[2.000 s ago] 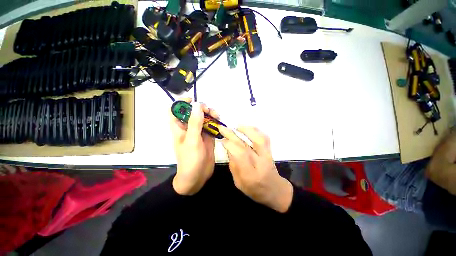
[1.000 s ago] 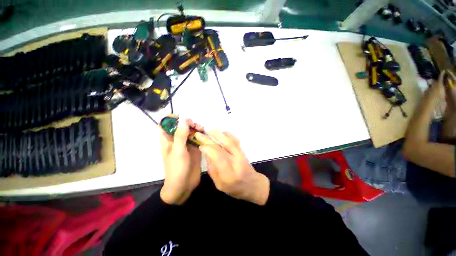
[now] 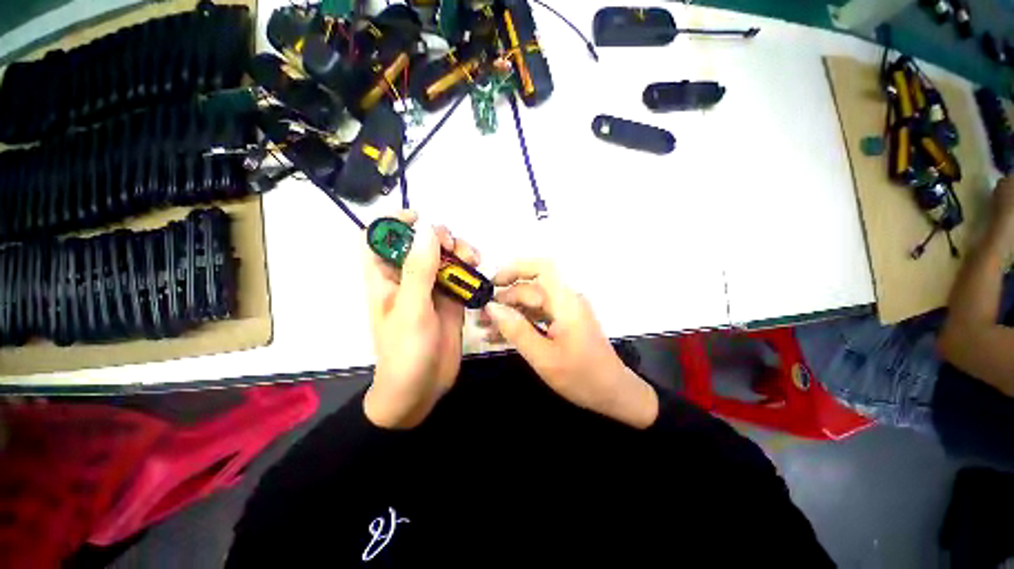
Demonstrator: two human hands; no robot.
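My left hand (image 3: 414, 322) holds a black case shell (image 3: 485, 295) above the bench's front edge. A yellow battery (image 3: 458, 280) sits inside the case. A green round-ended circuit board (image 3: 389, 240) shows at the case's upper left end, beside my left thumb. My left thumb lies across the middle of the unit. My right hand (image 3: 556, 339) is at the case's lower right end, its fingertips close to or touching it. I cannot tell whether it pinches anything. Thin wires show between the board and the battery.
A pile of open units (image 3: 367, 150) with cables lies at top centre. Rows of black cases (image 3: 111, 278) stand on a cardboard sheet (image 3: 254, 300) at left. A closed unit (image 3: 634, 26) and two black covers (image 3: 634, 133) lie right of the pile. A neighbour's arm (image 3: 984, 300) is at far right.
My right fingers have drawn back from over the battery to the case's lower right end, so more of the battery shows. The view has shifted as the head moved.
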